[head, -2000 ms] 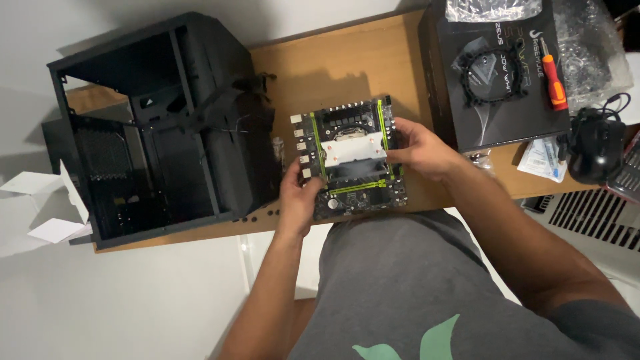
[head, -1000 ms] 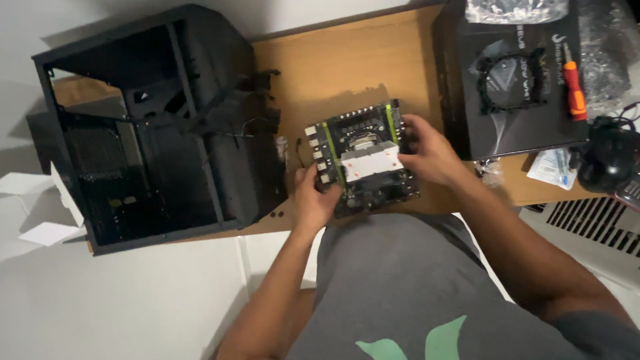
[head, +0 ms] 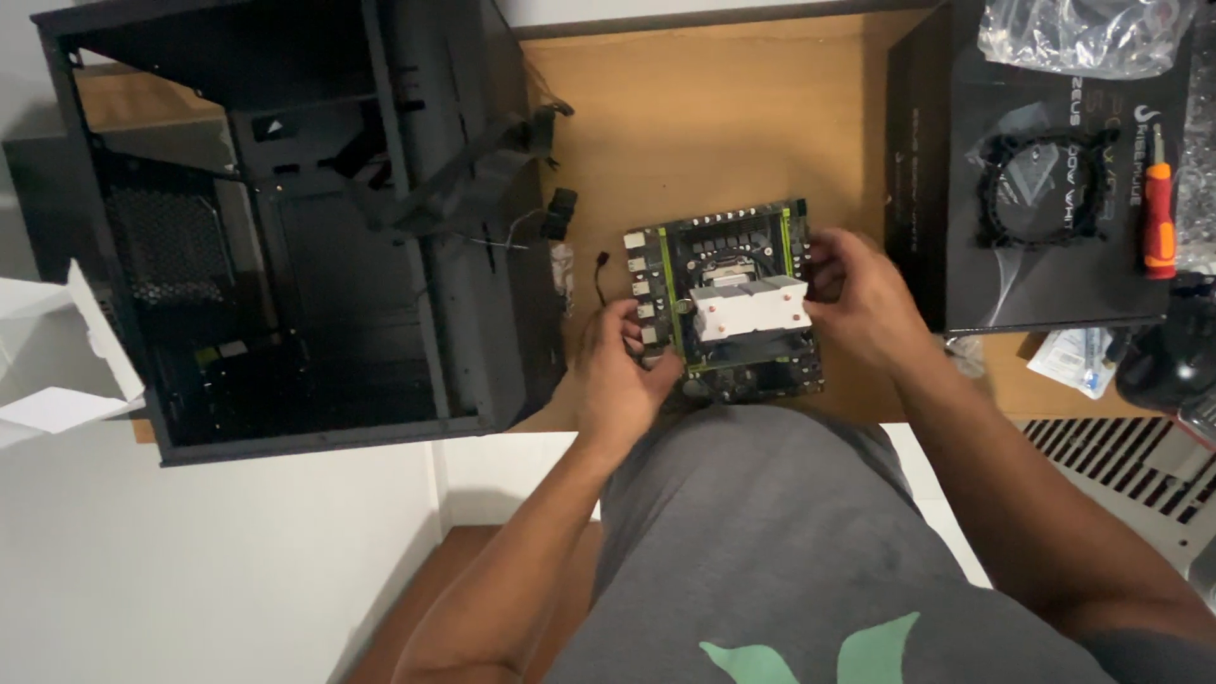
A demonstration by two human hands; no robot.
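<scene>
A computer motherboard (head: 736, 366) with green memory modules (head: 668, 285) lies near the front edge of the wooden desk, slightly turned. On it stands a CPU cooler with a white top plate (head: 750, 310). My left hand (head: 622, 375) grips the board's left edge, by the metal ports, with fingers and thumb. My right hand (head: 860, 294) is at the right edge, its fingertips by the board and the cooler's end; part of its grip is hidden. A small dark cable end (head: 602, 258) shows just left of the board.
An open black computer case (head: 456, 285) with loose cables (head: 541, 138) stands left. At right, a black box (head: 921, 190) bears a round black bracket (head: 1045, 190), a screwdriver (head: 1158, 218) and a clear plastic bag (head: 1083, 33). A small packet (head: 1073, 359) and a black mouse (head: 1168, 356) lie beyond.
The motherboard has turned slightly between my hands since two seconds ago, and the cooler's white top now shows tilted. Both hands have stayed at its sides.
</scene>
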